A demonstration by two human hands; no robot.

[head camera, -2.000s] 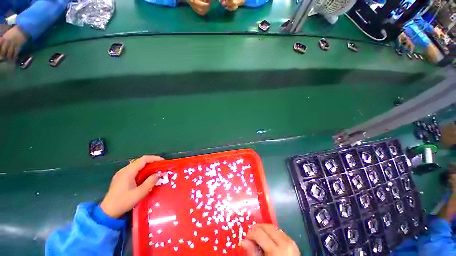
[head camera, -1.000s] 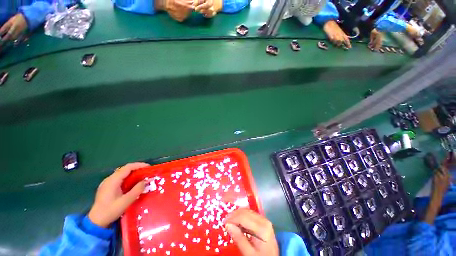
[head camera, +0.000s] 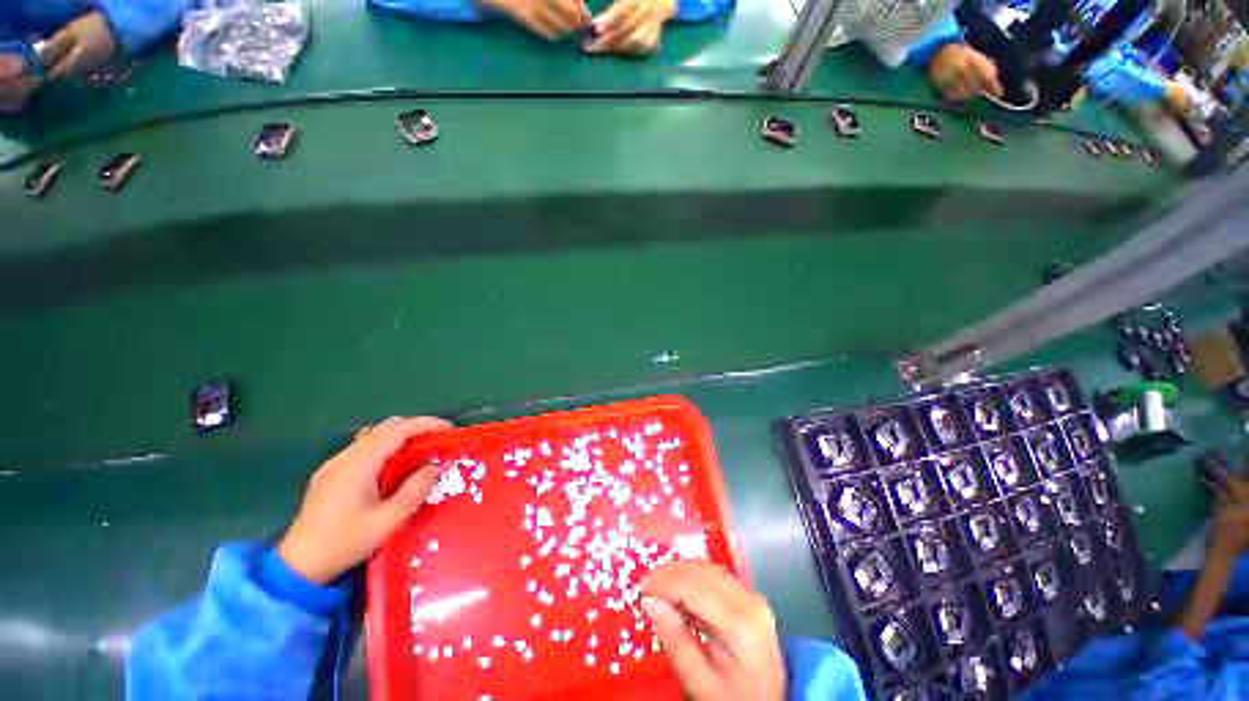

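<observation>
The red plastic tray (head camera: pixel 729 514) lies in front of me, with many small white parts (head camera: pixel 603 548) scattered in it, densest in the middle and right. My left hand (head camera: pixel 359 500) grips the tray's upper left corner, thumb inside beside a small cluster of white parts. My right hand (head camera: pixel 712 627) is over the tray's lower right, fingers pinched together around a thin dark tool, likely tweezers (head camera: pixel 710 633). The tool's tip is hidden or too small to tell. Both hands are bare below blue sleeves.
A black blister tray (head camera: pixel 808 500) with housings in its pockets lies at right, a green and white spool (head camera: pixel 1144 411) beyond it. One dark housing (head camera: pixel 212 405) lies left on the green surface; several lie along the far side. A grey post (head camera: pixel 1096 288) crosses at right. People work opposite.
My right hand has moved up over the tray from its lower edge. The near housing at left has shifted left, away from the red tray. The far housings have shifted left. My left hand stays on the corner.
</observation>
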